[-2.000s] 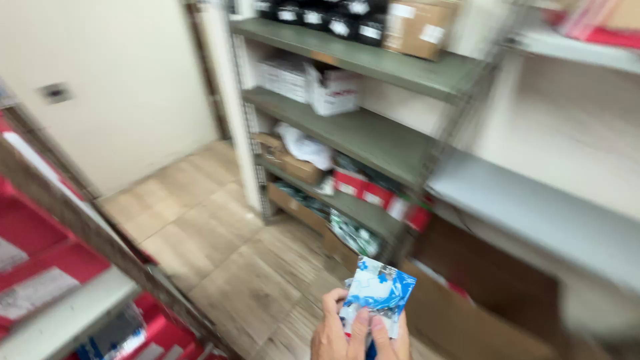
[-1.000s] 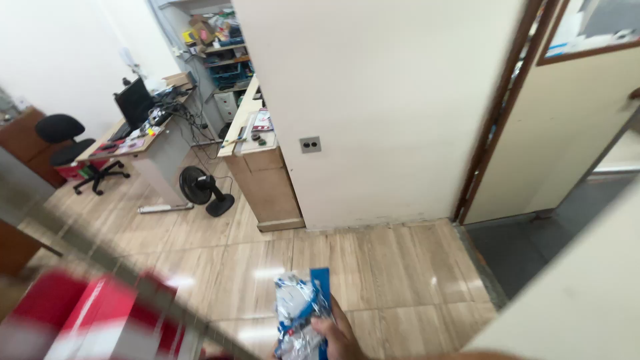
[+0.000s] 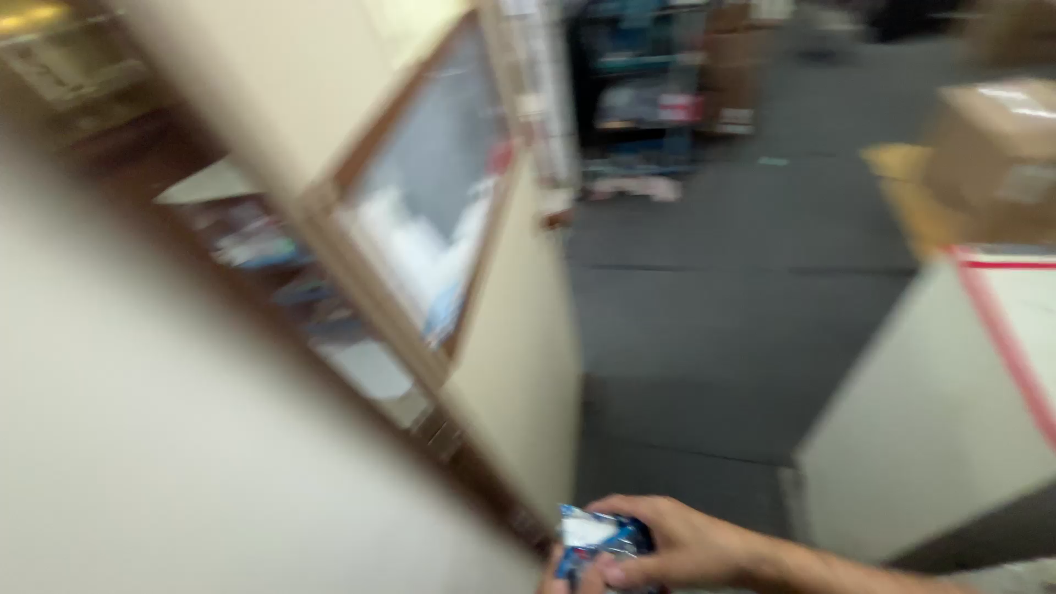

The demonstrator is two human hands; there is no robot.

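Note:
A shiny blue and white plastic packet (image 3: 596, 532) is held low in the view, near the bottom edge. My right hand (image 3: 672, 540) grips it from the right, with the thumb across its front and the fingers around its top. Only the fingers of my left hand (image 3: 569, 576) show, against the packet's lower left side; the rest of that hand is cut off by the frame. The whole view is blurred.
At the left stand a white wall (image 3: 165, 412) and an open door with a window (image 3: 429, 190). Dark grey floor (image 3: 685, 330) runs ahead. A cardboard box (image 3: 998, 157) and a white counter with red edging (image 3: 891, 429) are on the right; shelves (image 3: 643, 91) stand farther back.
The view has swung from the storage shelves, past the wall and fan, to the doorway with the grey floor. The packet has stayed in hand throughout.

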